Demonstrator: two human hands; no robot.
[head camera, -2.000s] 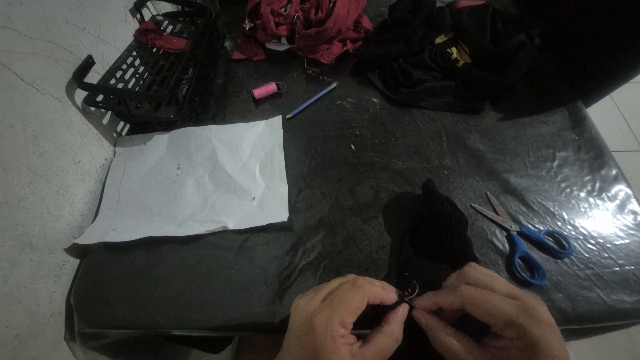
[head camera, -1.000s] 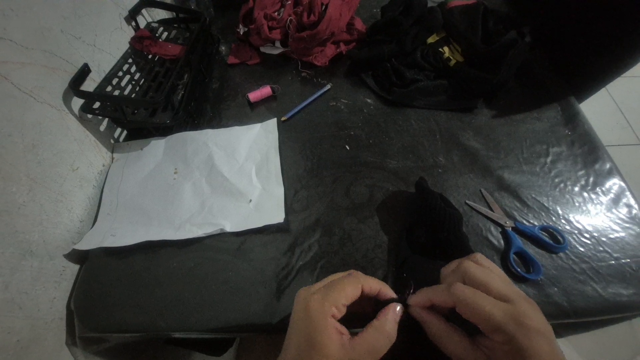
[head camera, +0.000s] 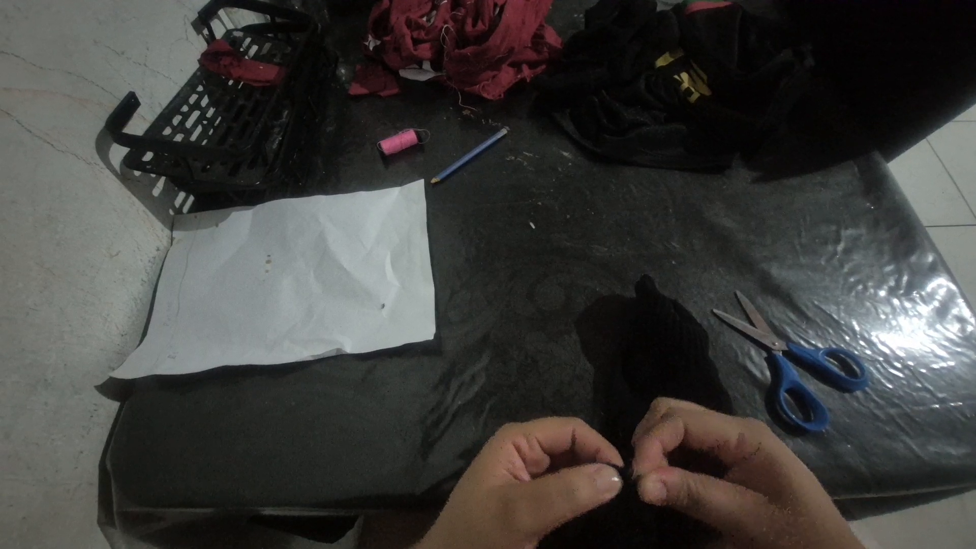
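A black knitted fabric piece lies at the near edge of the table and runs under my hands. My left hand pinches a bit of the black fabric between thumb and forefinger. Close against it, the thumb and forefinger of my right hand are pinched together at the same spot; whatever small item they hold is too dark to make out. Blue-handled scissors rest with parted blades to the right of the fabric.
A creased white paper sheet covers the table's left part. Beyond it are a pink thread spool, a blue pencil and a black plastic basket holding red cloth. Red fabric and black clothing lie heaped at the back.
The curved light glint seen between my fingertips two seconds ago no longer shows. My fingertips stay close together at the black fabric.
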